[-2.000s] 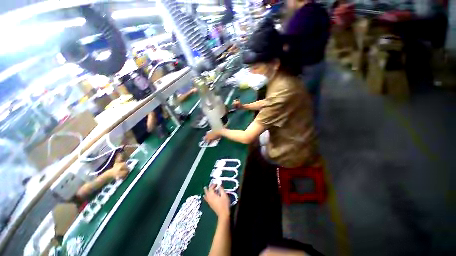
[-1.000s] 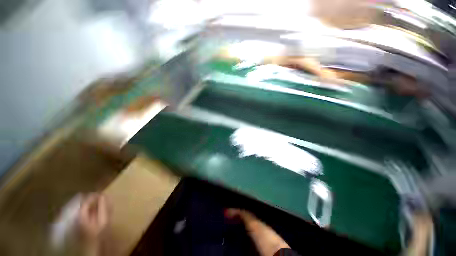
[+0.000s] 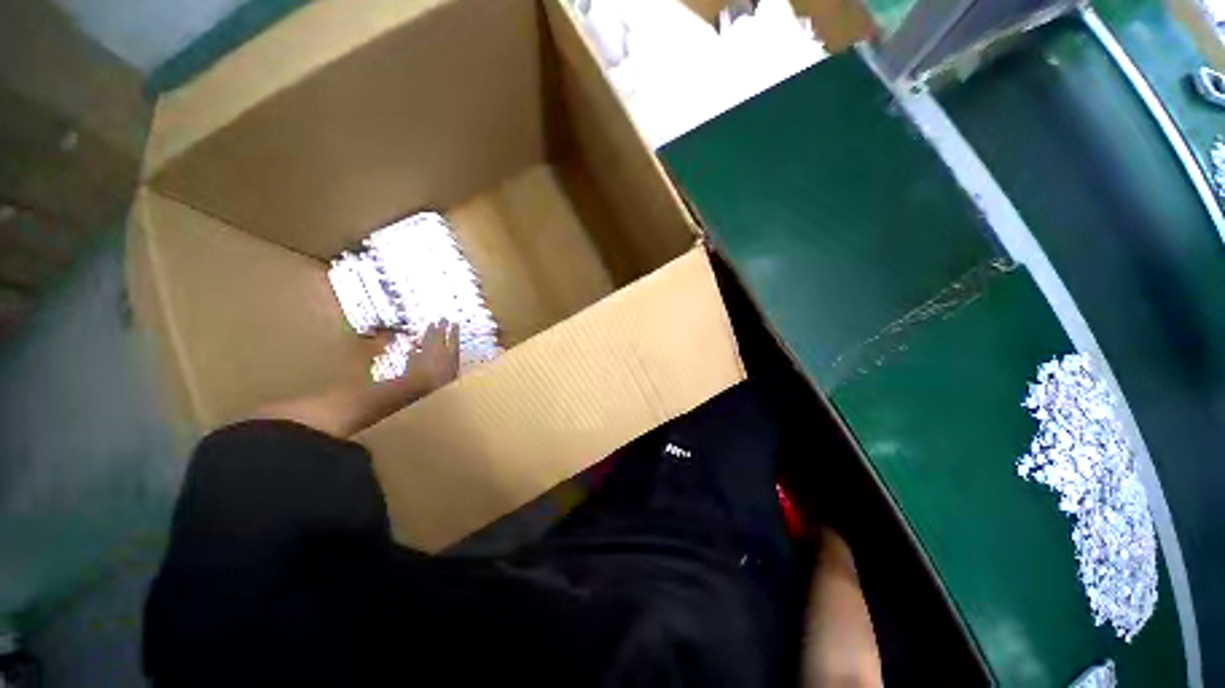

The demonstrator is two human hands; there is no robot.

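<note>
A dense block of white housings [image 3: 423, 269] lies in the open brown carton [image 3: 578, 356], against its left part. My left hand [image 3: 435, 355] is inside the carton at the near edge of the block, with its fingers on or against the housings. White pieces show beside the fingers; whether they are gripped cannot be told. A bare stretch of my right arm shows at the bottom, beside the bench edge. My right hand cannot be made out there.
The green bench [image 3: 927, 470] runs along the right, its edge close to the carton. A long heap of small white parts [image 3: 1095, 491] lies on it beside the pale metal strip [image 3: 1001, 215]. White items [image 3: 685, 61] stand behind the carton. The darker belt is beyond the strip.
The view has swung left and down from the bench onto the carton, which now shows whole with my left hand inside. The neighbouring workers have left the picture.
</note>
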